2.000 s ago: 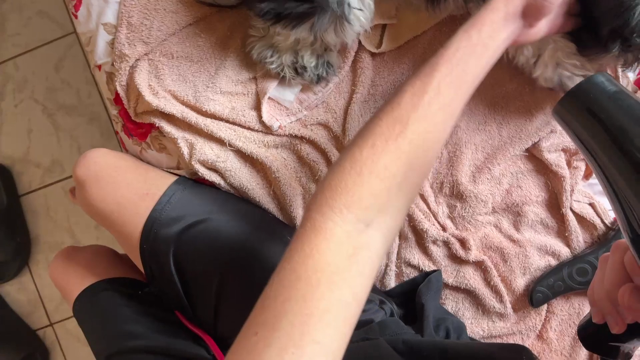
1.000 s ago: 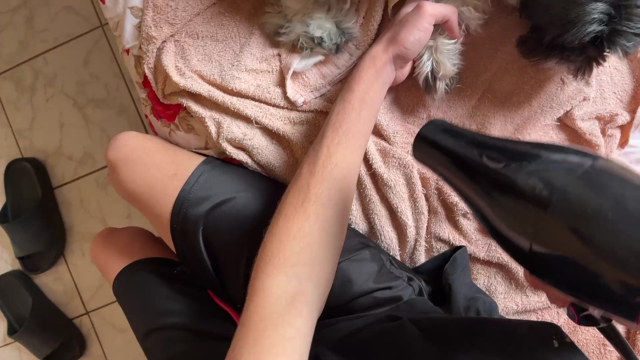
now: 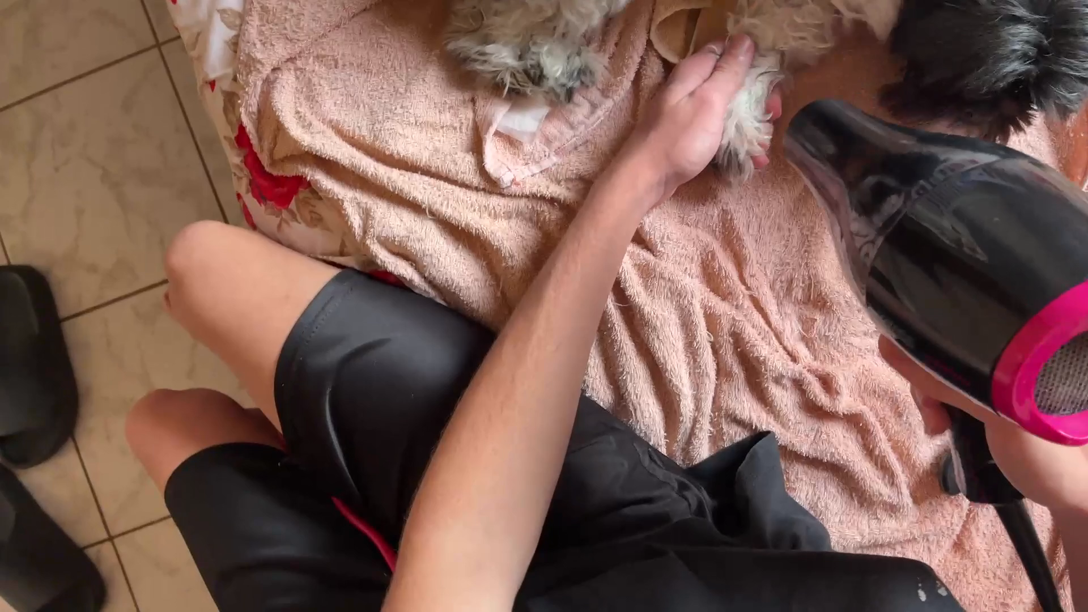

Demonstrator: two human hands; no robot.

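Observation:
At the top of the view lies a dog with shaggy grey-white legs and dark head fur (image 3: 994,59). My left hand (image 3: 701,106) is closed round one of its furry paws (image 3: 748,123), with fingertips showing on the paw's far side. Another paw (image 3: 531,51) rests on the pink towel to the left. On the right, my right hand (image 3: 977,416) grips the handle of a black hair dryer (image 3: 943,221) with a pink rear ring. The dryer's nozzle points up and left, close beside the held paw. The dryer body partly hides my right hand.
A wrinkled pink terry towel (image 3: 697,340) lies over a floral cloth (image 3: 280,191). My legs in black shorts (image 3: 382,365) cross the lower part. Black slide sandals (image 3: 30,365) are on the tiled floor (image 3: 93,187) at left. The dryer's cord hangs at lower right.
Two seconds ago my left hand was by the dark fur at upper right; it has moved left to the paw. The hair dryer has come farther into view, its nozzle now near the paw.

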